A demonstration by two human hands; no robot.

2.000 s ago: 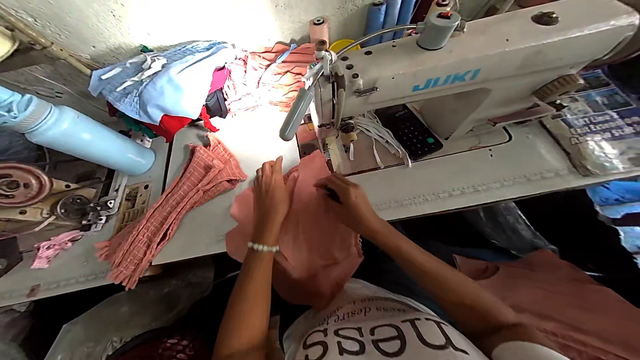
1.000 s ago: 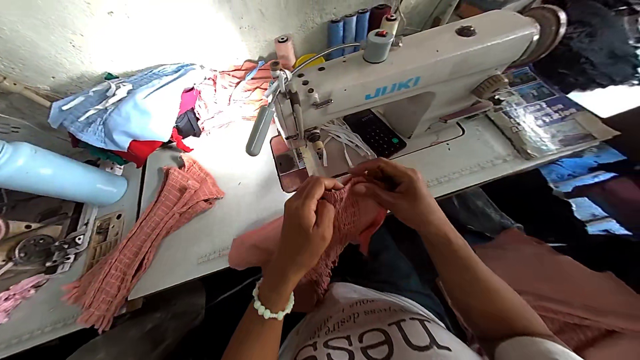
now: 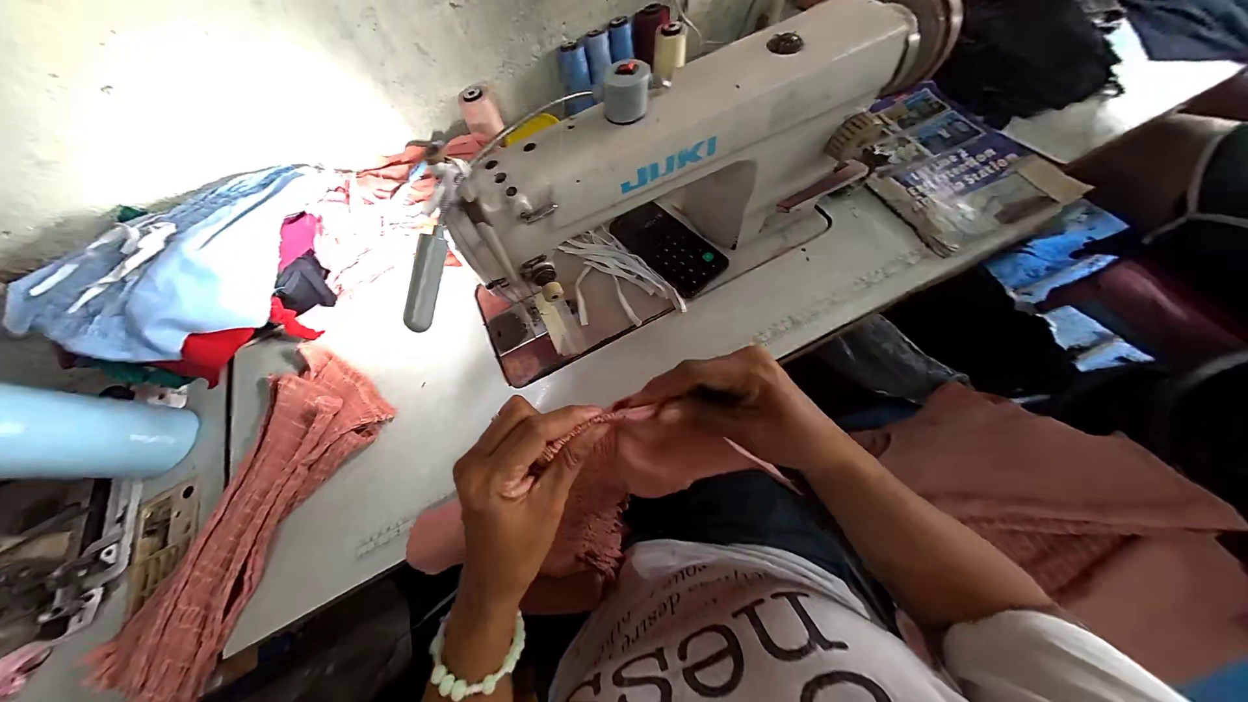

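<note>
My left hand [image 3: 522,473], with a beaded bracelet at the wrist, pinches the gathered edge of a pink fabric piece [image 3: 673,453]. My right hand [image 3: 736,395] pinches the same edge a short way to the right. The cloth hangs below both hands, partly over the table's front edge and my lap. Just beyond the hands stands a white Juki sewing machine [image 3: 702,107], its presser foot area [image 3: 551,317] not touching the cloth. A pile of crinkled pink fabric strips [image 3: 244,517] lies on the table to the left.
Blue and red garments [image 3: 175,283] are heaped at the back left, near a light blue bottle [image 3: 93,431]. White strips [image 3: 619,268] and a black phone [image 3: 668,249] lie under the machine arm. More pink fabric [image 3: 1063,526] is at the right. Another person's arm [image 3: 1131,166] shows at the far right.
Two seconds ago the pink piece was spread between my hands; now its gathered edge is pinched up between them. My hands have come closer together. The view has shifted.
</note>
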